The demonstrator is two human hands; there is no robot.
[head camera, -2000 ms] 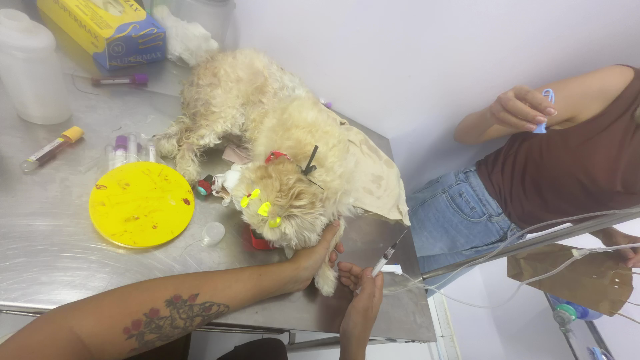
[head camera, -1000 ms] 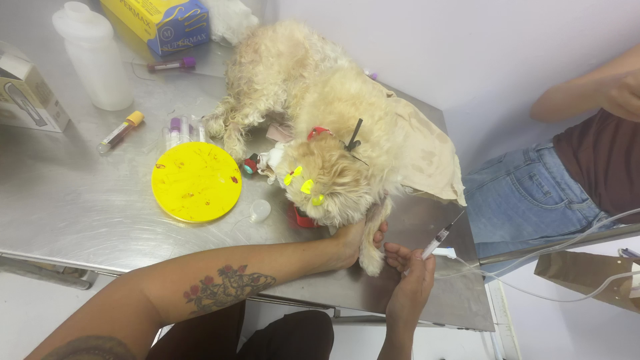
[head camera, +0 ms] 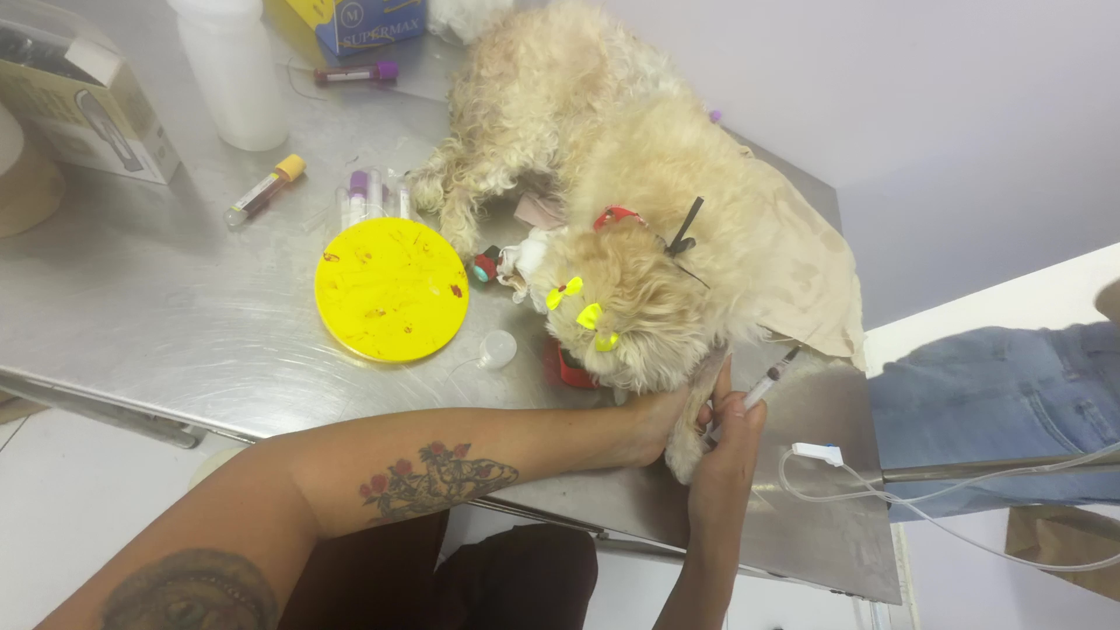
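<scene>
A curly cream dog [head camera: 630,157] with yellow bows lies on a steel table [head camera: 219,350]. My left hand [head camera: 669,424] holds the dog's foreleg [head camera: 691,429], its fingers partly hidden behind the leg. In my right hand [head camera: 735,429], just right of that leg, is a syringe [head camera: 770,378], its dark end pointing up and right. Whether the syringe touches the leg cannot be told. A stained yellow disc [head camera: 391,289] and a small clear cap [head camera: 497,349] lie left of the dog's head. A red collar [head camera: 573,367] shows beneath it.
Blood tubes [head camera: 264,191] with coloured caps, a white plastic bottle [head camera: 232,79], a printed carton [head camera: 96,114] and a glove box [head camera: 367,22] stand or lie at the left. Clear tubing [head camera: 910,503] with a white clamp [head camera: 817,453] crosses the right edge, near another person's jeans [head camera: 989,402].
My right hand with the syringe has moved closer to the dog's foreleg. The other person's arm has left the view. The view has moved closer to the table.
</scene>
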